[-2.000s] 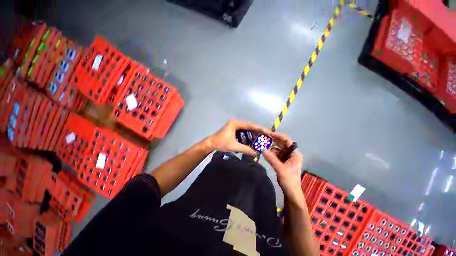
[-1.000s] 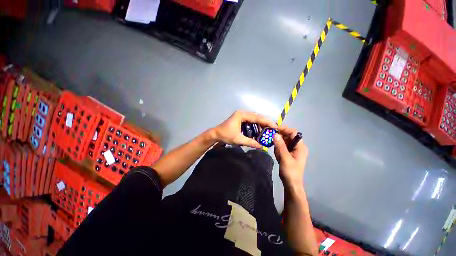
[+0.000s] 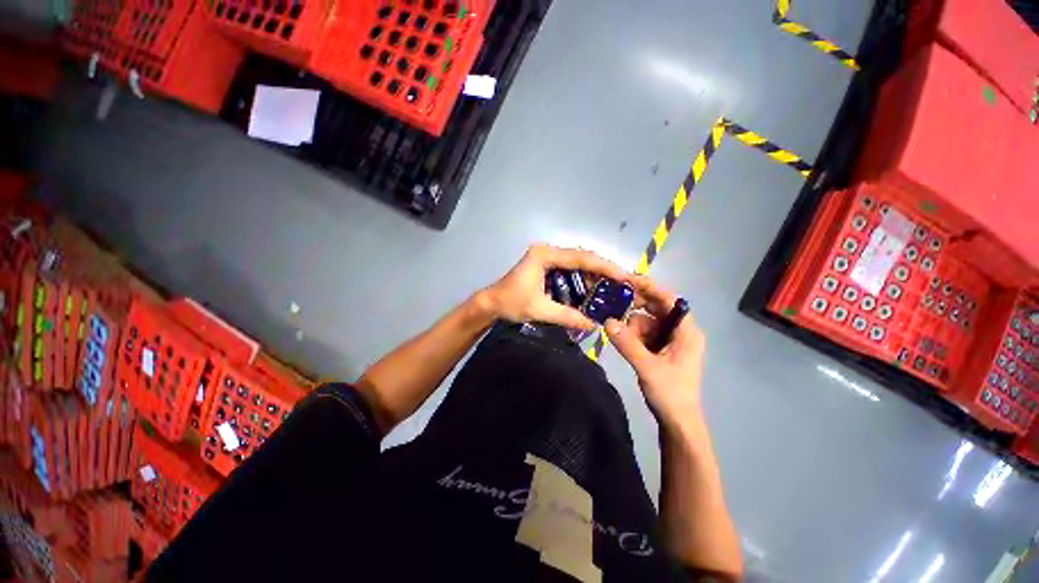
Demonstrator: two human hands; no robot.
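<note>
A small black unit [image 3: 610, 301] with a dark bluish face is held between my two hands, in front of my torso. My left hand [image 3: 531, 287] wraps around it from the left and also holds another dark, shiny piece [image 3: 564, 287] beside it. My right hand [image 3: 667, 347] has its thumb and fingers at the unit's right edge. A thin black tool or part [image 3: 675, 323] sticks up from my right hand. The fingers partly hide the unit's edges and its back.
Orange-red trays on a black pallet [image 3: 393, 159] stand at upper left, with a white sheet [image 3: 284, 115]. More trays [image 3: 234, 416] are stacked at lower left. Crates [image 3: 877, 279] stand on a pallet at right. Yellow-black tape [image 3: 680, 205] marks the grey floor.
The view has shifted over the floor; the upper-left pallet shows more and the lower-right trays have left view. The unit's face has changed from bright coloured dots to a darker display. Both hands keep their hold.
</note>
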